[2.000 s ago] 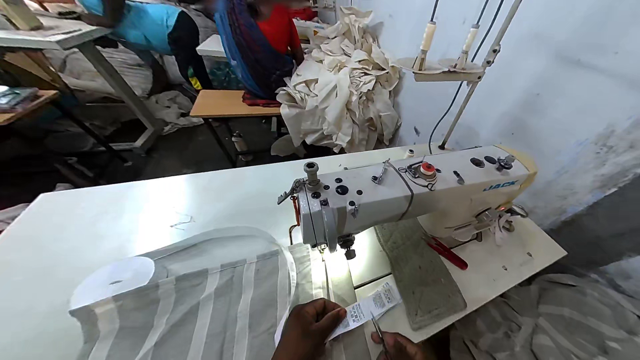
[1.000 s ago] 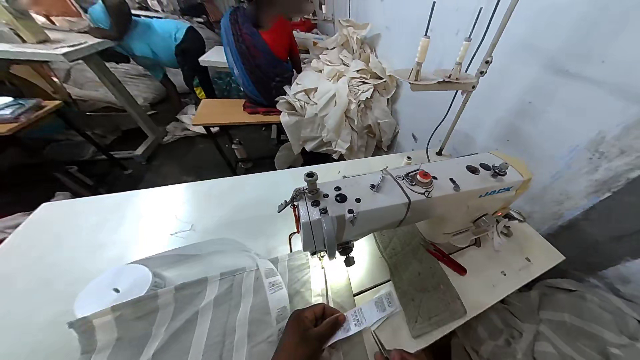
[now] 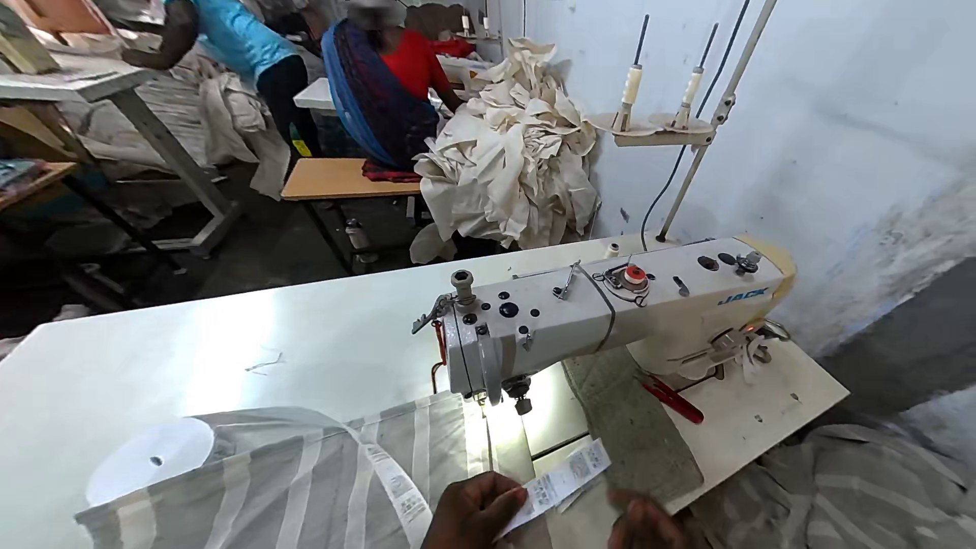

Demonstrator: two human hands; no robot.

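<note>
My left hand (image 3: 479, 512) pinches a white printed label strip (image 3: 563, 482) between thumb and fingers, in front of the sewing machine needle area. To its right is my right hand (image 3: 644, 524), blurred, fingers curled; whether it holds something is hidden. A grey striped fabric (image 3: 305, 480) lies on the table left of my left hand, its edge reaching the needle area of a Jack sewing machine (image 3: 564, 313). From a white label roll (image 3: 152, 461) on the left, a printed tape (image 3: 393, 484) runs over the fabric toward my left hand.
Red-handled thread snips (image 3: 672, 398) lie beside a grey-green cloth (image 3: 629, 419) on the white table (image 3: 328, 328). More striped fabric (image 3: 854, 488) is at lower right. A thread stand (image 3: 663, 137) rises behind the machine. Beyond are a cream fabric pile (image 3: 518, 152), a wooden bench (image 3: 347, 181) and two people.
Metal-tipped scissors or snips seen at my right hand two seconds ago no longer show clearly. My right hand has moved slightly away from the label, which my left hand still holds.
</note>
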